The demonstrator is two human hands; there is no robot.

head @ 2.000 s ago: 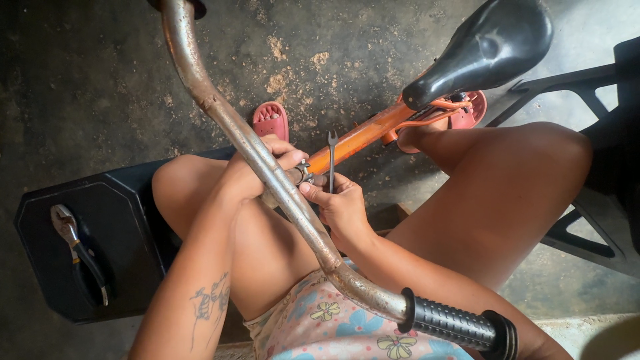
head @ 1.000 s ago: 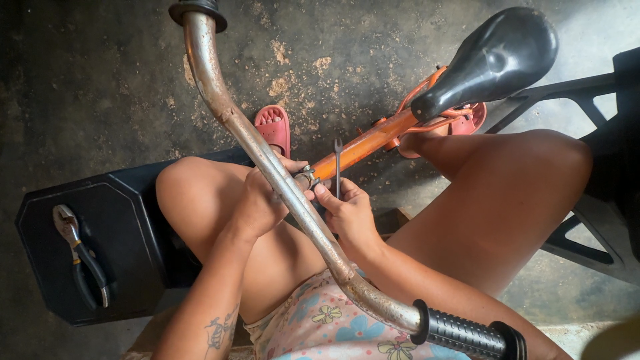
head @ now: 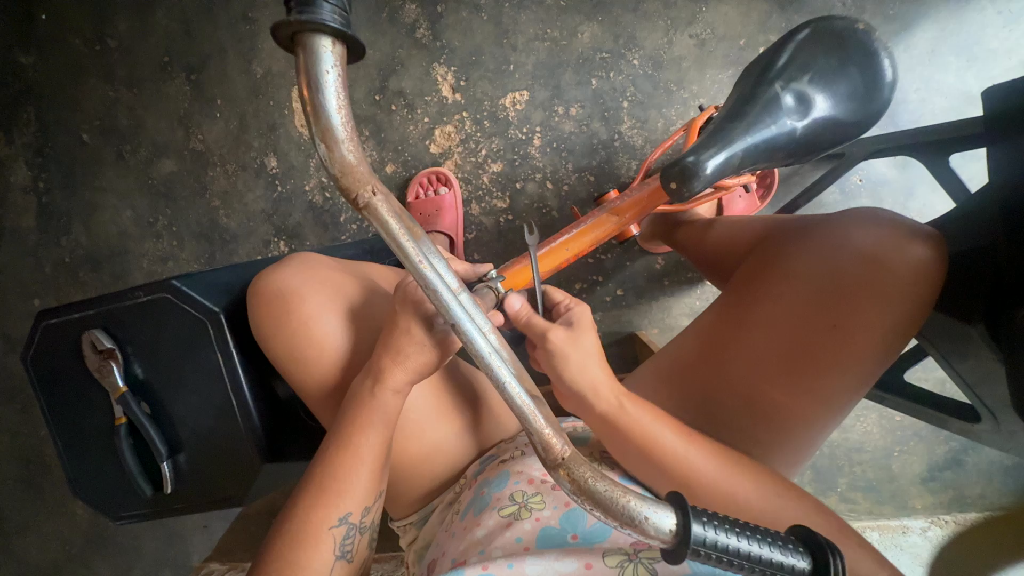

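A rusty chromed bicycle handlebar [head: 452,292] with black grips crosses the view above my forearms. Beneath it, both hands meet at a metal clamp [head: 488,290] at the front end of the orange frame tube [head: 588,232]. My left hand [head: 424,320] has its fingers around the clamp's left side, partly hidden by the handlebar. Upright in my right hand [head: 564,340] is an open-end wrench [head: 534,260], its forked end pointing away from me, while the thumb touches the clamp. Whether a nut or bolt is between the fingertips cannot be told.
Slip-joint pliers [head: 128,408] lie on a black box-like surface [head: 208,400] at the left. A black bicycle saddle [head: 788,104] tops the orange frame at upper right. Black openwork supports [head: 888,148] stand at the right. Pink slippers [head: 436,208] rest on the stained concrete floor [head: 320,216].
Both hands remain at the clamp, and the wrench stays in my right hand. The handlebar and saddle show only a slight shift in view.
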